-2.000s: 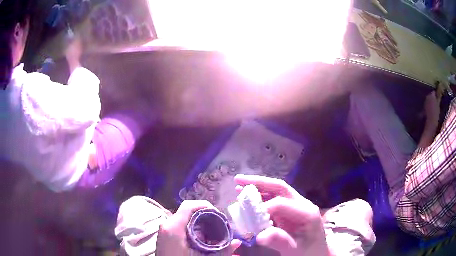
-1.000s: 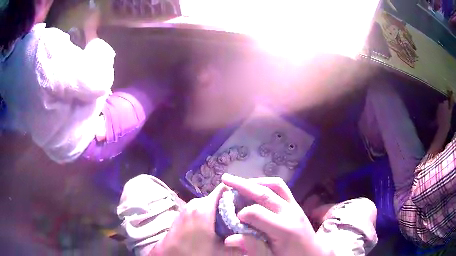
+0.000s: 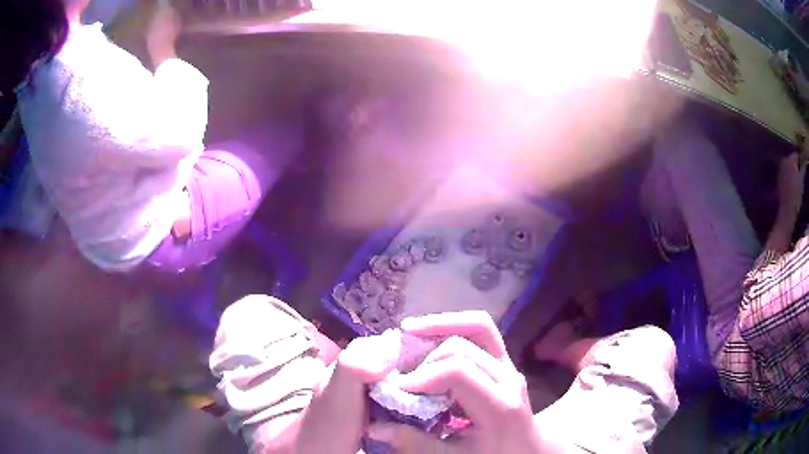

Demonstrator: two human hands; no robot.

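Note:
My left hand [image 3: 341,390] and my right hand [image 3: 470,381] meet over my lap at the bottom middle, both closed around one assembly. A pale knobbly round end piece [image 3: 410,402] shows between the fingers, against a dark blue cylindrical body [image 3: 383,431] that my hands mostly hide. Below the bench, a shallow blue tray [image 3: 539,277] with a white lining lies on the floor, with several loose round end pieces [image 3: 387,299] at its left and more at its right.
White-pink glare covers the bench [image 3: 373,34] top centre. A person in white [image 3: 115,151] sits at left, one in a plaid sleeve [image 3: 772,328] at right. Tan strips [image 3: 710,49] lie on the right bench. A blue stool [image 3: 683,310] stands at right.
The end piece, earlier in my right hand beside the open blue cylinder in my left, is now against the cylinder between both hands. It has turned from upright to nearly level. The view has shifted slightly.

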